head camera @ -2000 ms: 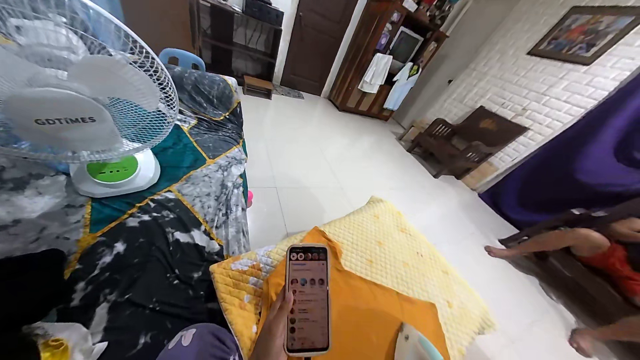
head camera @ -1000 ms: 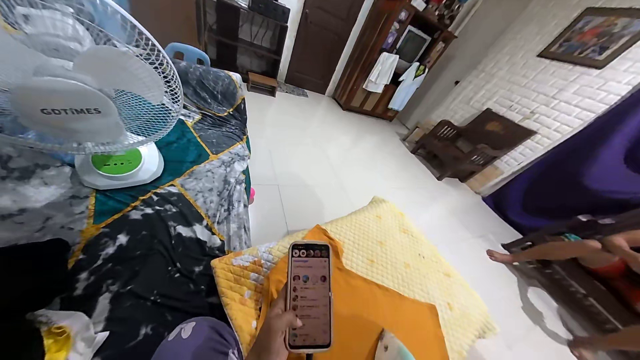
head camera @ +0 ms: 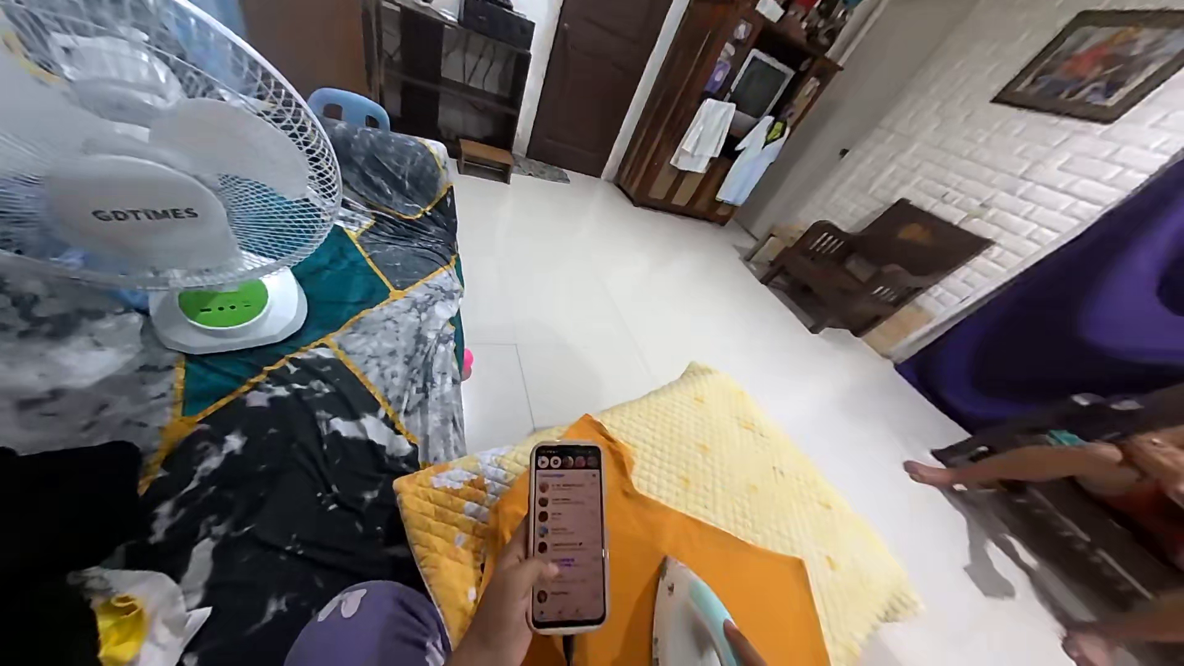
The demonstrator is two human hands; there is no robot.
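A smartphone (head camera: 568, 536) with its screen lit and a cable at its lower end is held upright in my left hand (head camera: 507, 592), the thumb over the screen. Below and right of it, my right hand (head camera: 743, 645) shows only as a finger at the bottom edge, beside a white and teal clothes iron (head camera: 689, 615); its grip on the handle is mostly out of frame. The iron rests on an orange garment (head camera: 740, 564), spread over a yellow quilted pad (head camera: 721, 444).
A white electric fan (head camera: 148, 199) stands on the patterned bedding (head camera: 305, 444) at left. A person's leg (head camera: 1027, 464) and foot show on a dark bench at right. Behind are a wooden armchair (head camera: 869, 264), a cabinet (head camera: 684, 102) and a door (head camera: 597, 83).
The list on the phone's screen has changed, and my left thumb has moved onto the screen. More of the iron shows now, with a finger of my right hand beside it.
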